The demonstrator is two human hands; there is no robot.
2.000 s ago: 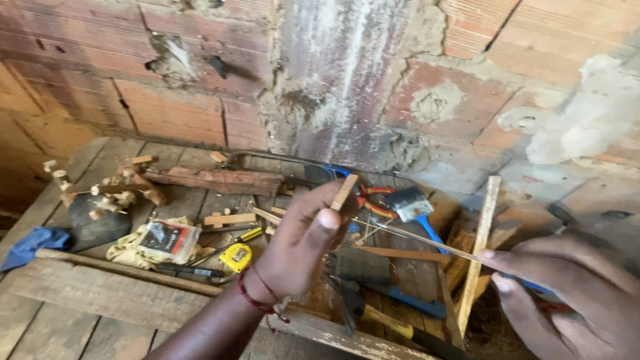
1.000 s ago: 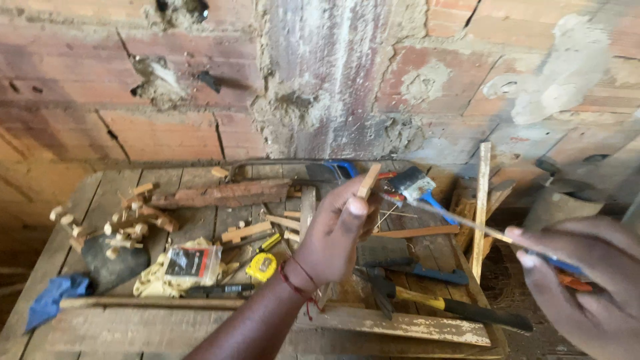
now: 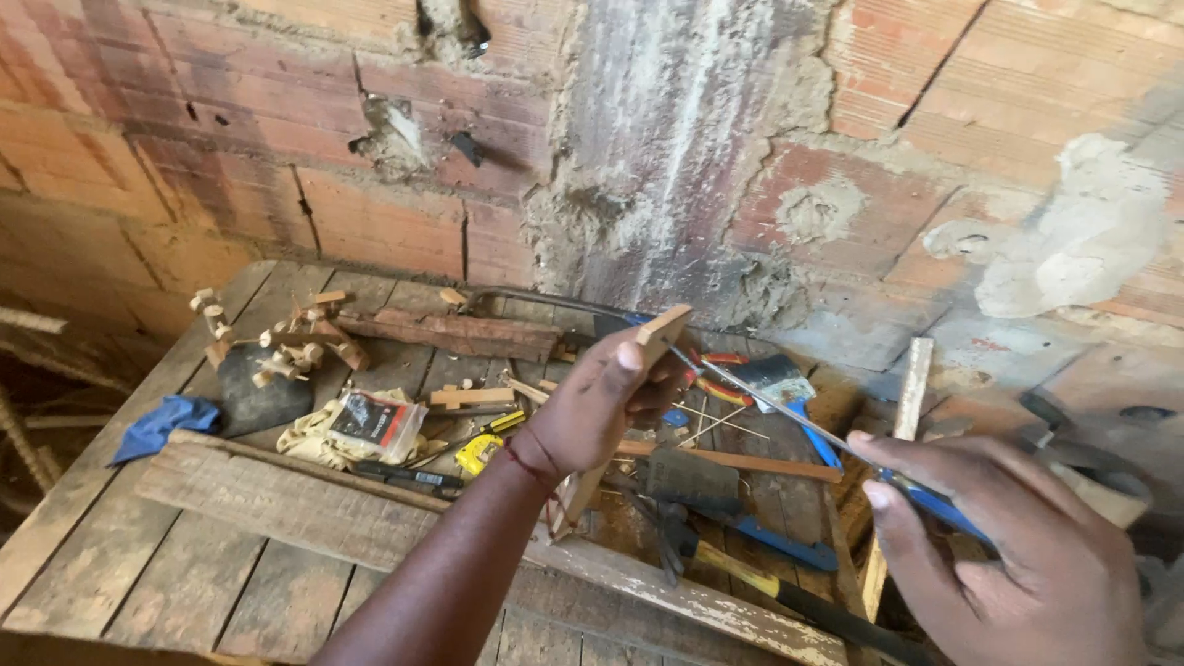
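Observation:
My left hand [image 3: 597, 402] holds a small flat wooden piece [image 3: 664, 331] up over the plank table, thumb on its near face. My right hand [image 3: 999, 536] grips the blue handle of a thin metal-shafted tool [image 3: 777, 404], perhaps a screwdriver or slim file. Its tip is at the right edge of the wooden piece; whether it touches cannot be told. Below lie red-and-yellow-handled pliers [image 3: 721, 375], a blue-handled paintbrush or scraper [image 3: 814, 433], a yellow tape measure [image 3: 478, 451] and a hammer [image 3: 777, 587].
On the wooden table [image 3: 194, 564] are a long board [image 3: 305, 509], a rough wood block [image 3: 453, 333], small wooden parts [image 3: 291, 347], a plastic packet [image 3: 375, 425], a blue cloth [image 3: 166, 425] and a hacksaw [image 3: 555, 301]. A brick wall [image 3: 250, 203] stands behind; an upright strip [image 3: 914, 388] is at right.
The wooden piece stays in my left hand and the tool in my right. The tool's shaft, blurred a second ago, now shows sharply, its tip by the piece. The view has shifted.

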